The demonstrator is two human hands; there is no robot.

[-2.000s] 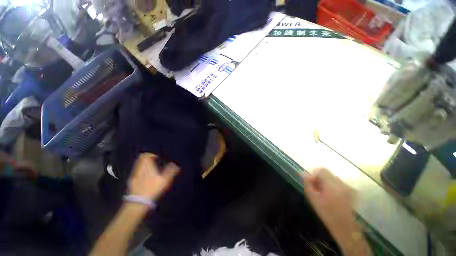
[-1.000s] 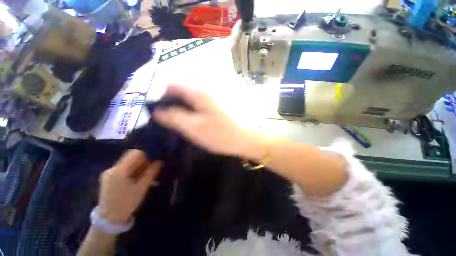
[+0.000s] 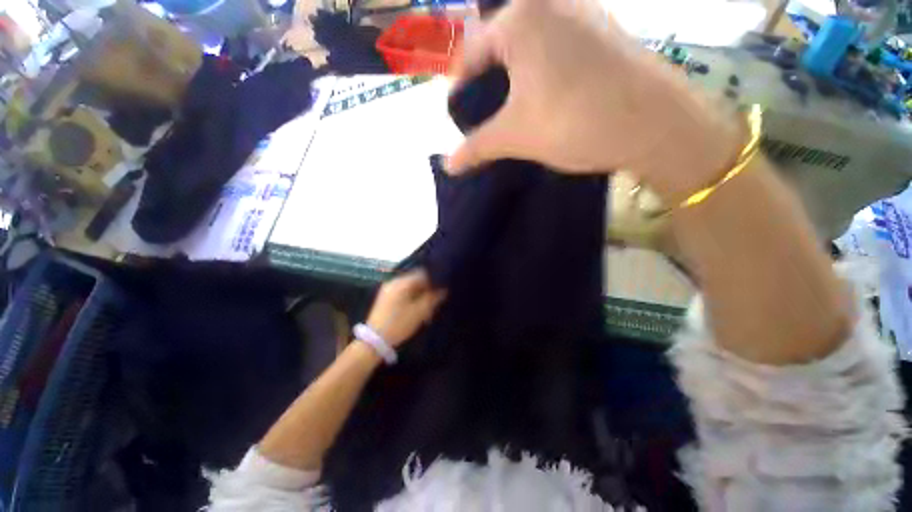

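A dark garment (image 3: pixel 520 260) hangs in front of me, from the raised right hand down over the table edge to my lap. My right hand (image 3: pixel 550 95) is high at the upper middle, thumb and fingers curved around dark cloth, and hides much of the machine. My left hand (image 3: pixel 408 305) is lower, at the table's front edge, and pinches the garment's left edge. The sewing machine (image 3: pixel 800 150) shows partly behind my right forearm; its needle area is hidden.
The white table (image 3: pixel 350 190) has a green marked front edge. Another dark cloth piece (image 3: pixel 205 160) lies on printed packaging sheets (image 3: pixel 225 228) at left. A red basket (image 3: pixel 415 45) stands at the far side. A blue-grey crate (image 3: pixel 65 370) is at lower left.
My right hand has risen and moved right, lifting the garment up from the table's front left. My left hand has moved right with the garment's edge. The phone and snips are now hidden.
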